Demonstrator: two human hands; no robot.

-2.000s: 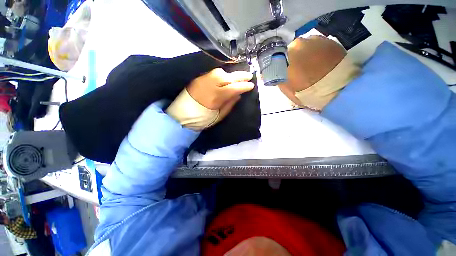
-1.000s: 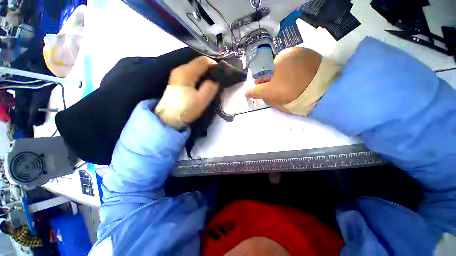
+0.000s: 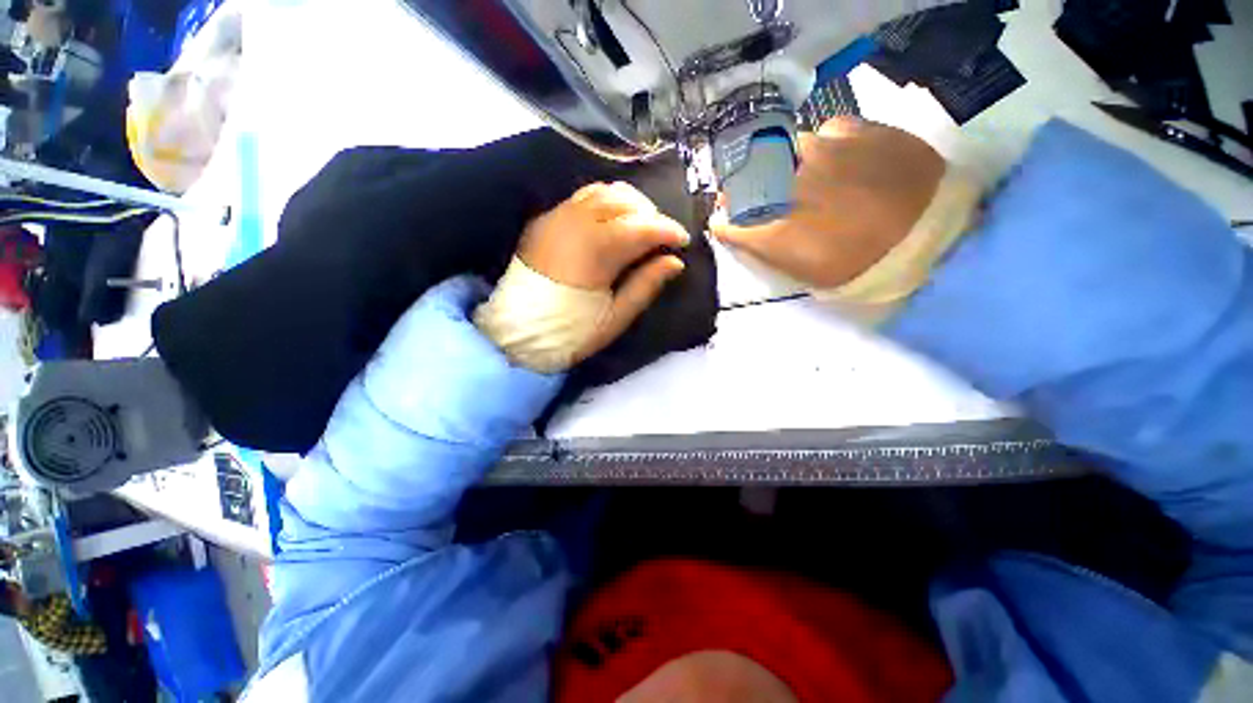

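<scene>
A large black garment piece [image 3: 371, 234] lies left of the needle, its right edge under my left hand and by the presser foot [image 3: 701, 168]. My left hand [image 3: 598, 261] pinches the cloth near that edge, just left of the foot. My right hand [image 3: 852, 206] is behind and right of the grey-blue attachment [image 3: 756, 172], its thumb tip near the cloth's edge beside the foot; whether it holds anything is hidden. The sewing machine head [image 3: 618, 62] stands above the cloth.
Dark labels or patches [image 3: 962, 62] lie right of the machine head, with black strips and a slim dark tool [image 3: 1189, 137] farther right. A ruler strip [image 3: 783, 464] runs along the front edge. A grey motor-like unit [image 3: 103, 423] and blue bin [image 3: 186, 632] are at left.
A second ago the cloth edge was folded back left in my left hand. Now it lies flat beside the foot, and my left hand has moved right. My right hand has shifted slightly right.
</scene>
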